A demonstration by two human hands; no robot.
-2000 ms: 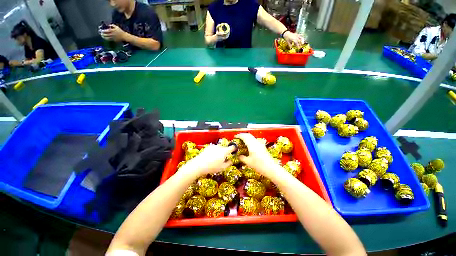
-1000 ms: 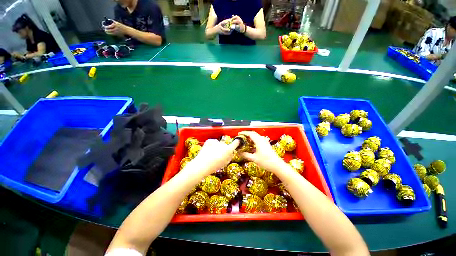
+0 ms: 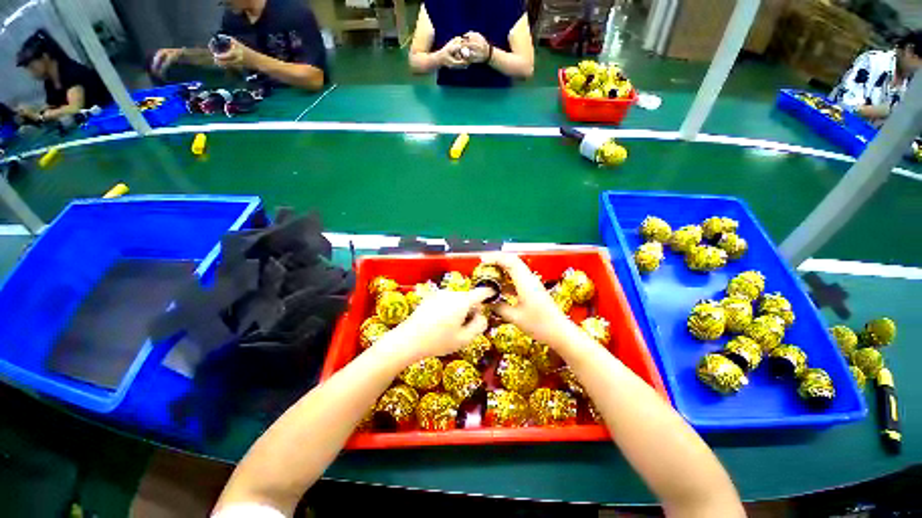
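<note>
A gold microphone grille [image 3: 487, 275] with a dark open end is held over the back of the red plastic tray [image 3: 485, 440]. My right hand [image 3: 524, 295] grips it from the right. My left hand [image 3: 445, 320] has its fingers at the dark opening; the fingertips are partly hidden and I cannot tell whether they hold anything of their own. Many gold grilles [image 3: 518, 373] lie in the red tray below my hands. Black foam liners [image 3: 288, 293] are piled left of the tray, over the edge of the blue bin [image 3: 131, 214].
A blue tray [image 3: 662, 304] with gold grilles stands at the right. A slim black and yellow tool [image 3: 889, 410] and loose grilles [image 3: 867, 361] lie beyond it. Yellow cylinders [image 3: 460, 146] and a part-built microphone [image 3: 596, 148] are on the conveyor. People sit across the line.
My left fingers have shifted slightly at the grille's opening; both hands stay over the tray. The microphone and yellow cylinders on the conveyor have moved right.
</note>
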